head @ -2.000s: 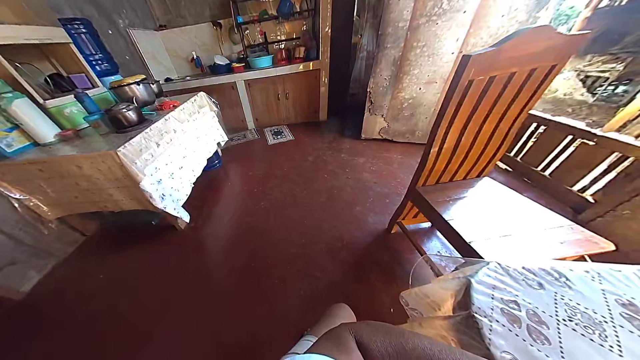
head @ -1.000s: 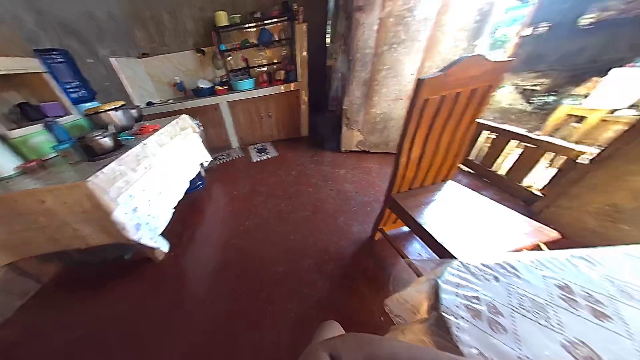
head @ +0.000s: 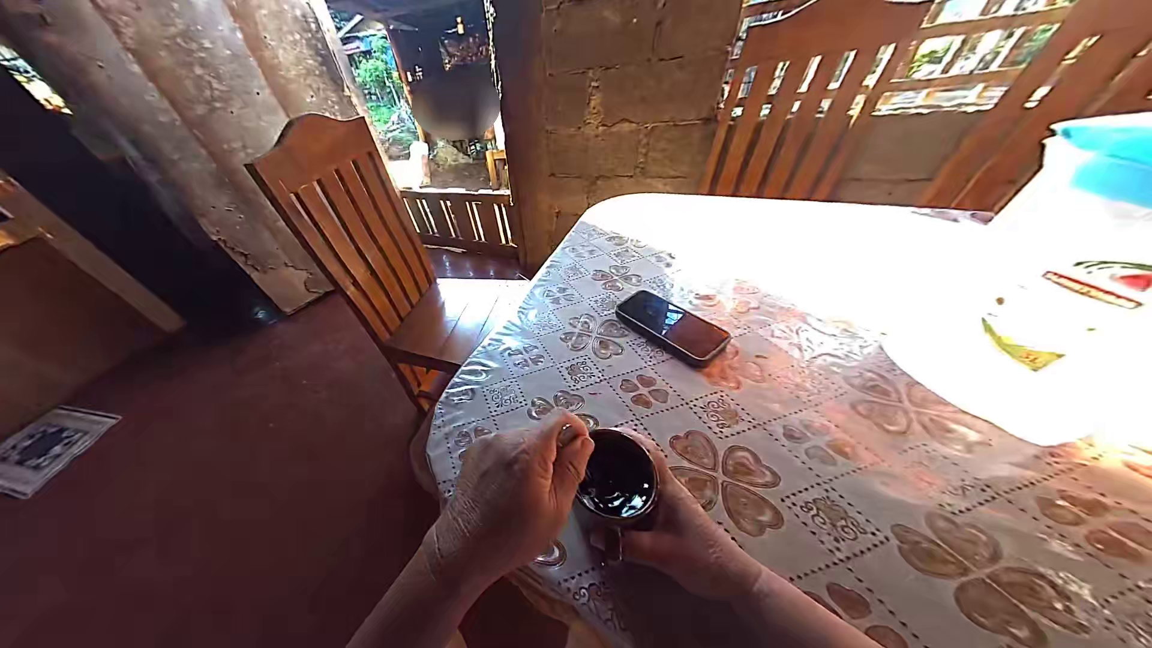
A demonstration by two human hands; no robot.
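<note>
A cup of dark liquid (head: 618, 475) stands at the near left edge of a table with a patterned plastic cover (head: 720, 405). My right hand (head: 688, 540) wraps around the cup's right side, near its handle. At the cup's left rim is my left hand (head: 517, 486), thumb and fingers pinched together; whether they hold something small, such as a spoon's end, cannot be told. Beyond the cup lies a black smartphone (head: 673, 328), screen up, touched by neither hand.
A large white container with a blue lid (head: 1062, 297) stands on the table's right side in glare. One wooden chair (head: 360, 234) is at the left edge, another (head: 801, 99) behind the table. A patterned mat (head: 56, 447) lies on the red floor. Beyond the doorway there seems to be a person (head: 457, 99).
The view has swung far to the right, from the kitchen counter to the table. Both my hands are now in view at the cup; neither hand was seen clearly before.
</note>
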